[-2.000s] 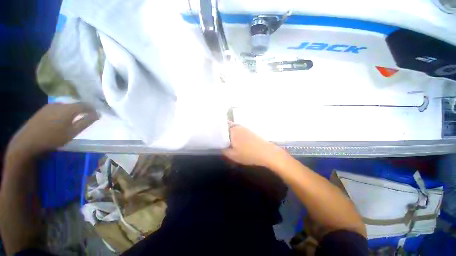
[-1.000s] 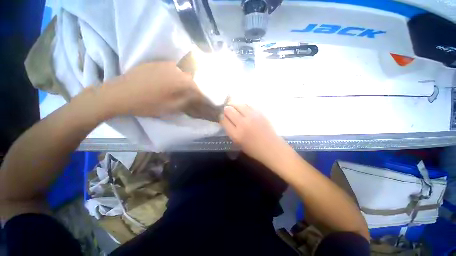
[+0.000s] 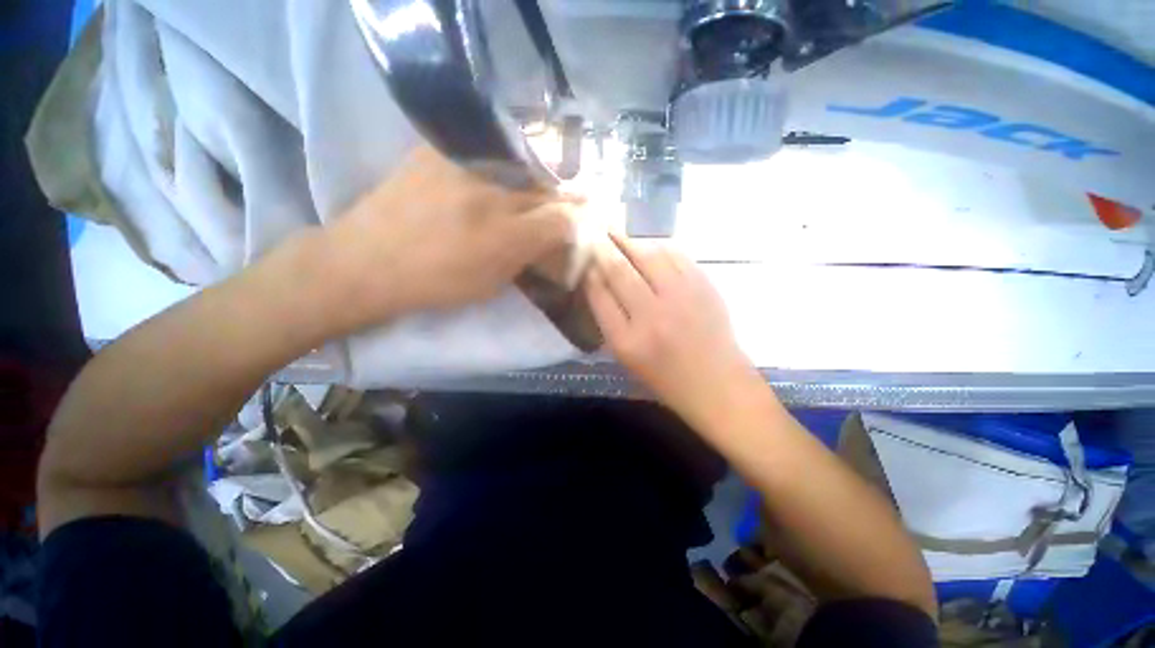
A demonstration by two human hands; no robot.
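The garment's white lining (image 3: 272, 101) lies in folds on the left of the machine table, with khaki shell fabric (image 3: 70, 139) at its far left edge. My left hand (image 3: 462, 234) lies on the cloth just left of the needle area, fingers toward the glare. My right hand (image 3: 659, 310) is beside it, fingertips at a small khaki piece (image 3: 564, 304) held between both hands. The presser foot and needle area (image 3: 570, 152) is right above the fingertips; bright light hides the exact contact there.
The white machine table (image 3: 861, 310) has a grey ribbed front edge. A bin heaped with khaki and white pieces (image 3: 336, 475) is below left. A white bundle with a tan band (image 3: 988, 494) is below right. A chrome machine part (image 3: 437, 95) curves above my left hand.
My left hand moved from the table's left edge to the needle area, and the khaki piece came into view. The machine head now looks larger and closer. My right hand moved slightly right.
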